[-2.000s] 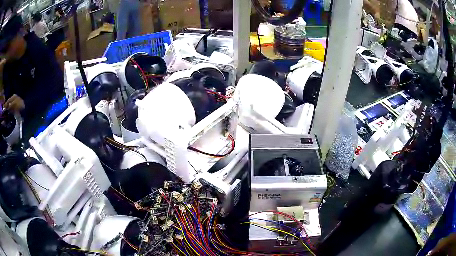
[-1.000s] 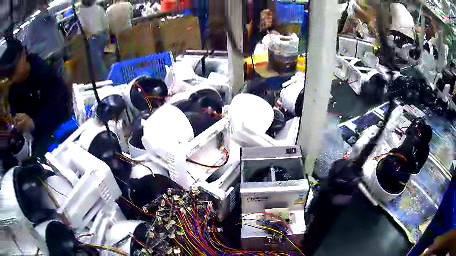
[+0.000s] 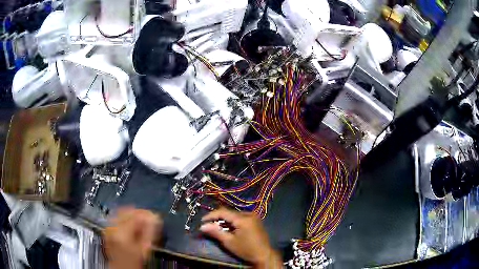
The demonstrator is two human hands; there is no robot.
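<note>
A hank of thin red, yellow and purple wires (image 3: 331,178) curves across the dark bench. White plugs (image 3: 310,256) cluster at its front end, and small boards (image 3: 273,79) hang on its far ends. Another group of small boards (image 3: 191,197) lies on the wire ends near my right hand. My right hand (image 3: 241,236) is at the front edge, with a small pale part (image 3: 224,225) between its fingertips; the part is too small to name surely. My left hand (image 3: 131,234) is blurred, left of it, with fingers curled; what it holds cannot be told.
A cardboard tray (image 3: 37,152) with small boards stands at the left. A few loose boards (image 3: 107,178) lie beside it. White camera bodies (image 3: 163,139) fill the back. A metal-grey box (image 3: 362,100) and a thick black bar (image 3: 407,128) are at the right, near plastic-wrapped sheet (image 3: 446,226).
The view has swung down and left onto the bench. Both my hands now show at the front, and the whole wire hank and cardboard tray have come into view.
</note>
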